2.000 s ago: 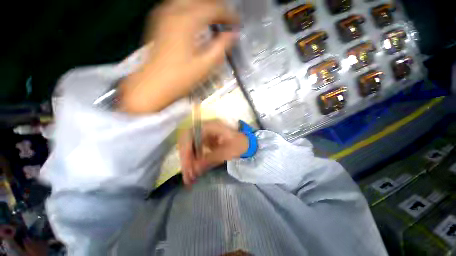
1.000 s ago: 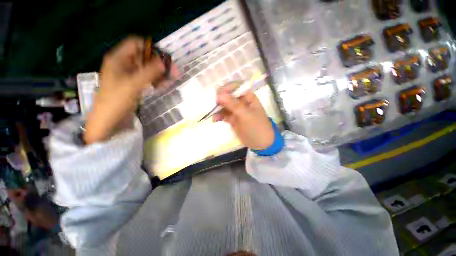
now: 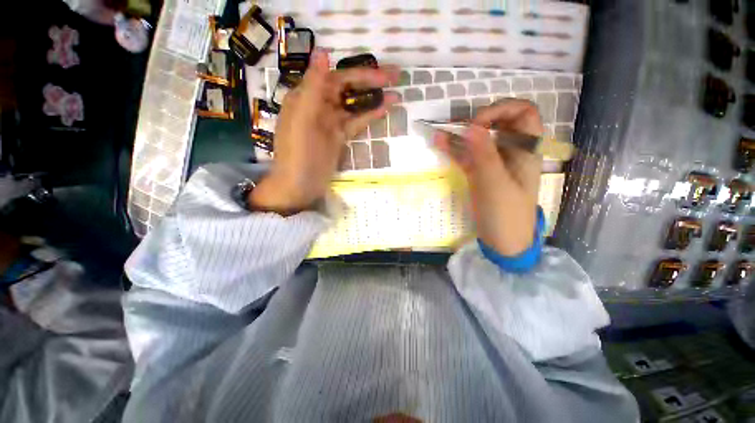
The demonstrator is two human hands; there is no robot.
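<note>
My left hand (image 3: 310,136) holds a small black module (image 3: 362,97) with an orange-gold edge between thumb and fingers, above the grey adhesive pieces (image 3: 378,152). My right hand (image 3: 499,165) holds the silver tweezers (image 3: 472,130) pen-like, tips pointing left toward a blank white part of the sheet. Whether the tips hold anything is too small to tell. A yellow sticker sheet (image 3: 397,213) lies nearest my body.
Loose black and orange modules (image 3: 250,37) lie at upper left, beside a slanted narrow sheet (image 3: 164,124). A small-sticker sheet (image 3: 451,33) is at the far edge. A clear blister tray (image 3: 629,223) with modules stands at right. Green boards (image 3: 675,388) are at lower right.
The view has turned, so the loose modules at left now show and the tray sits further right. My left hand has come nearer the sheets with the module. The tweezers now point left.
</note>
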